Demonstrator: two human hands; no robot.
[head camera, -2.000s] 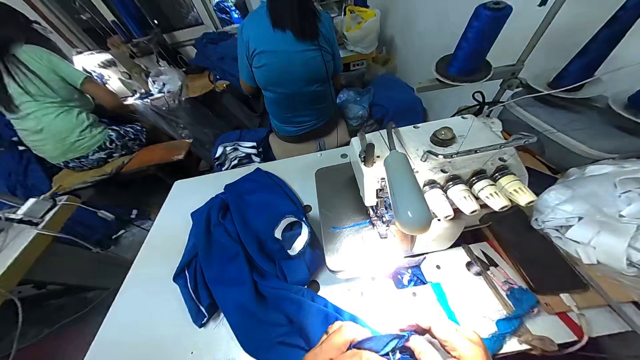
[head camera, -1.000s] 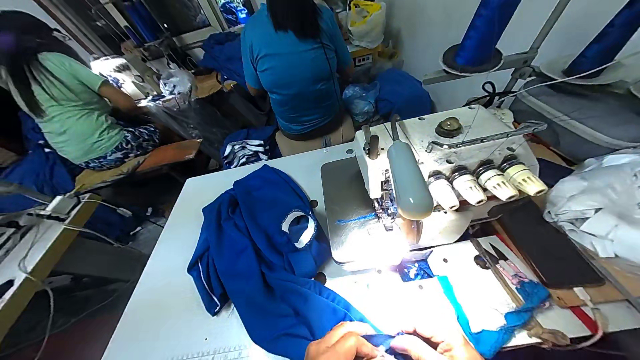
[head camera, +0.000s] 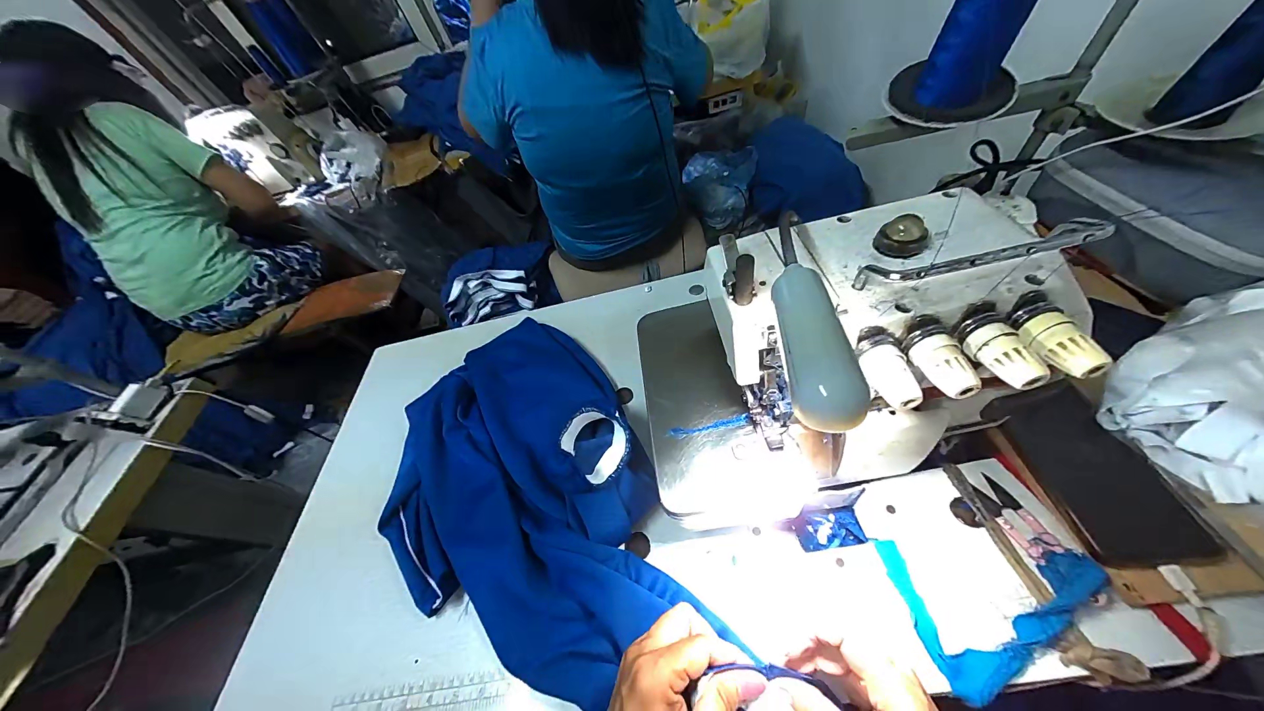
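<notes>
A blue garment with white trim (head camera: 513, 494) lies bunched on the white sewing table, and its lower end runs to both hands at the bottom edge. My left hand (head camera: 676, 657) pinches the fabric edge between thumb and fingers. Close beside it, my right hand (head camera: 854, 676) grips the same edge; its lower part is cut off by the frame. An overlock sewing machine (head camera: 760, 395) stands beyond the hands, its lamp shining on the metal plate. A blue thread chain (head camera: 709, 426) lies on that plate, with no garment under the needle area.
Thread snips (head camera: 1017, 513), a blue cloth strip (head camera: 918, 602) and a dark phone (head camera: 1106, 474) lie at the right, near white cloth (head camera: 1195, 395). A ruler marking (head camera: 425, 691) is at the front. Two people sit beyond, one in teal (head camera: 602, 128), one in green (head camera: 158, 207).
Both hands stay on the blue fabric at the bottom edge, with the fingers shifted along it. The person in teal has raised the left arm.
</notes>
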